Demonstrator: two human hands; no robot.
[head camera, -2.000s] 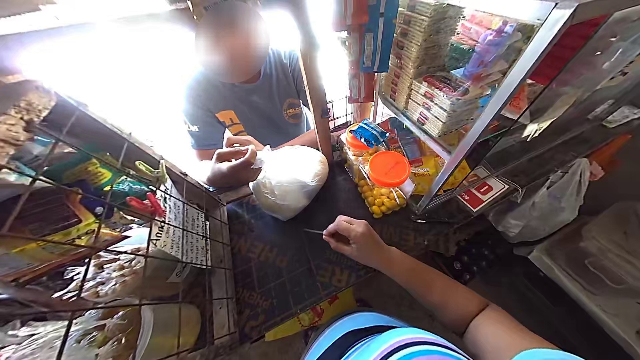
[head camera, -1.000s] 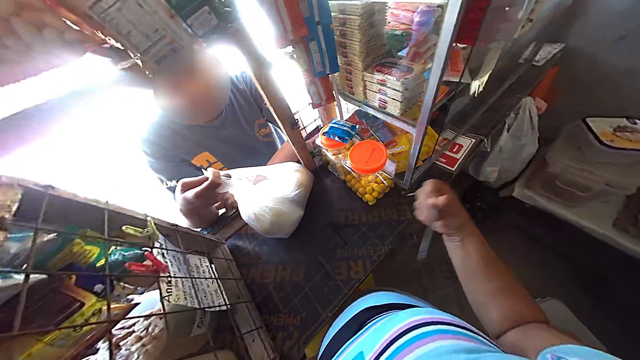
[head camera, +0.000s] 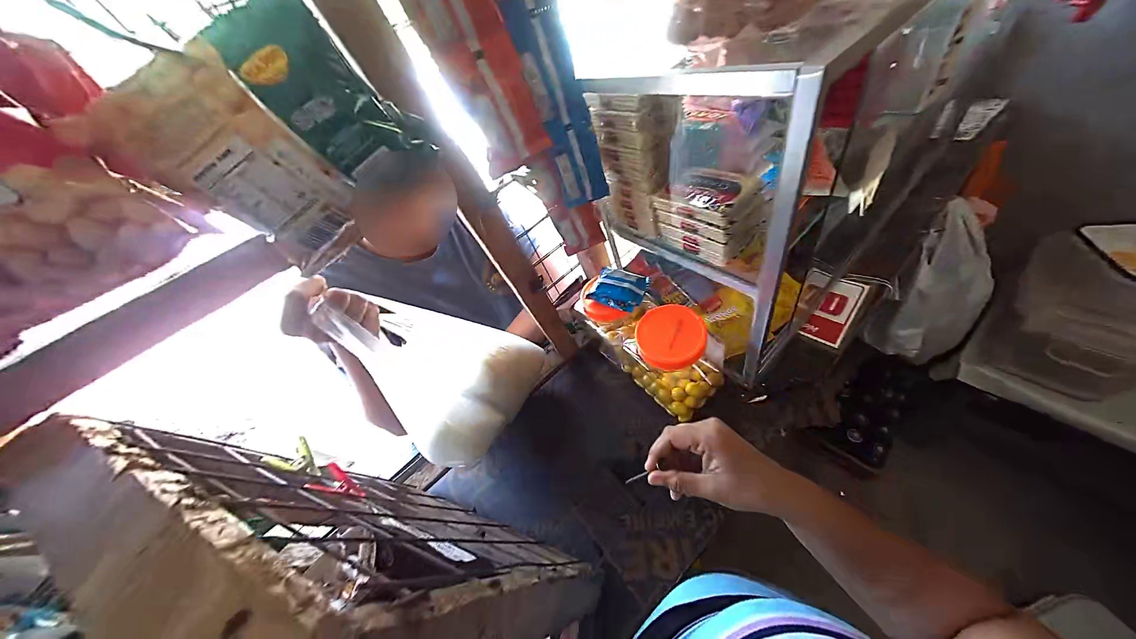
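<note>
My right hand (head camera: 710, 466) hovers over the dark printed counter (head camera: 568, 461), its thumb and fingers closed on a small thin grey object (head camera: 637, 477) that I cannot identify. Just beyond it stands a clear jar of yellow balls (head camera: 679, 386) with an orange lid (head camera: 672, 337). Another orange-lidded jar (head camera: 603, 306) is behind, with a blue packet (head camera: 619, 288) on top. Across the counter a person (head camera: 417, 257) grips the top of a full white plastic bag (head camera: 484, 382), whose lower part hangs at the counter's far left edge. My left hand is out of view.
A metal-framed glass display case (head camera: 781, 222) with stacked packs stands at the right. A wire grid box (head camera: 355, 524) with coloured clips is at the lower left. Snack bags (head camera: 248, 133) hang above, and a wooden post (head camera: 497, 240) rises beside the person.
The other person's hand has raised the top of the white bag. My right hand has come back left over the counter from beside the display case. The view has swung noticeably.
</note>
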